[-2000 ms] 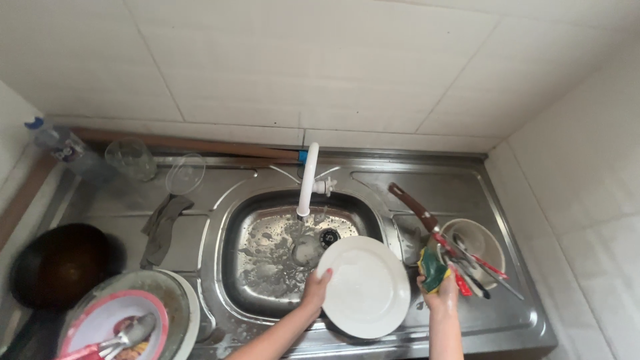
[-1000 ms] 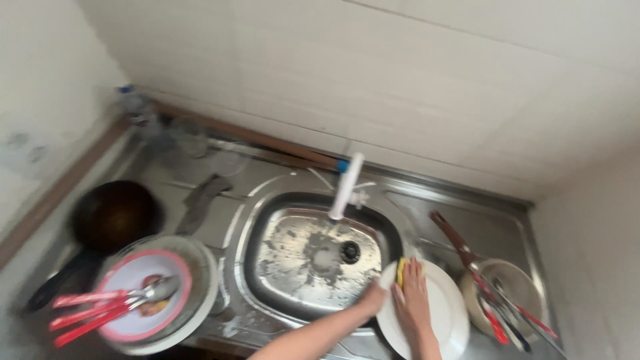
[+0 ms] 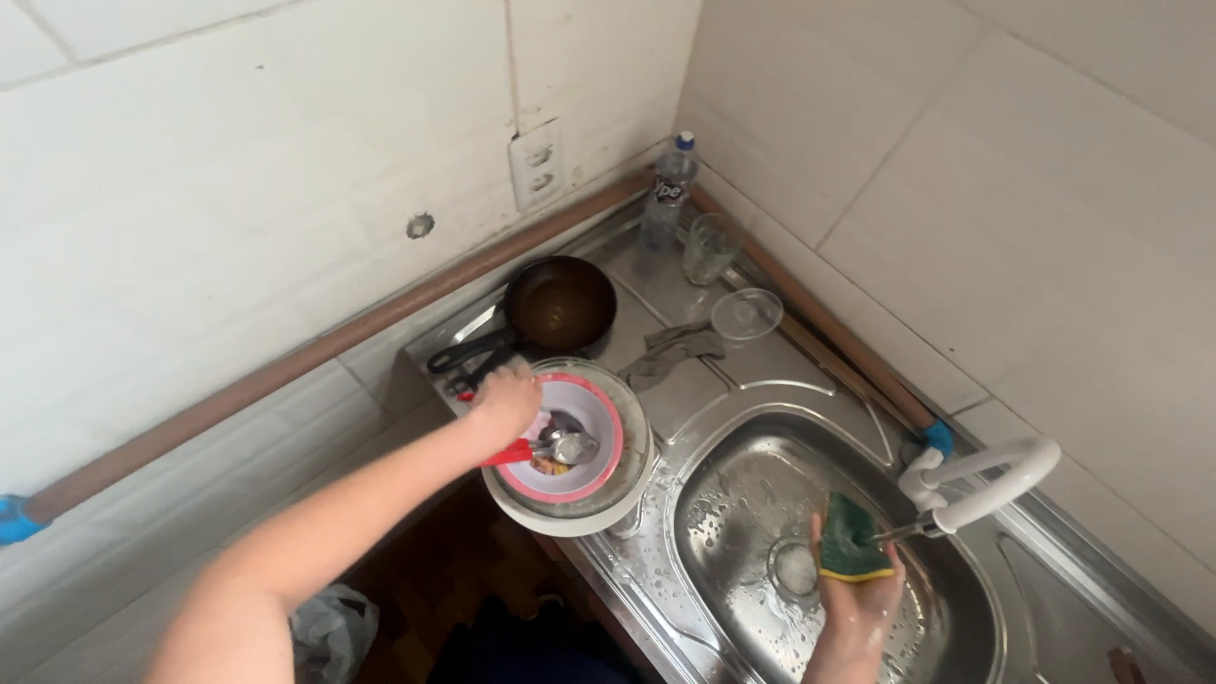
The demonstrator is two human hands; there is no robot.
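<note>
My left hand (image 3: 510, 401) is over the left rim of a pink-rimmed bowl (image 3: 608, 418), at the red-handled cutlery; whether its fingers grip a piece is unclear. Spoons (image 3: 574, 447) with red handles lie in the bowl, which sits on stacked plates (image 3: 570, 523). My right hand (image 3: 860, 589) holds a green and yellow sponge (image 3: 848, 539) over the sink basin (image 3: 760, 579). A thin stream of water from the white faucet (image 3: 997, 484) reaches the sponge.
Beyond the bowl stands a dark frying pan (image 3: 560, 304). A grey cloth (image 3: 673, 355), a clear dish (image 3: 748, 314), a glass (image 3: 710, 249) and a plastic bottle (image 3: 670, 195) are on the drainboard. A brown pipe (image 3: 380, 312) runs along the wall.
The view has swung left. My left hand has left the white plate, now out of view, and reached the bowl. Water now runs from the faucet onto the sponge in my right hand.
</note>
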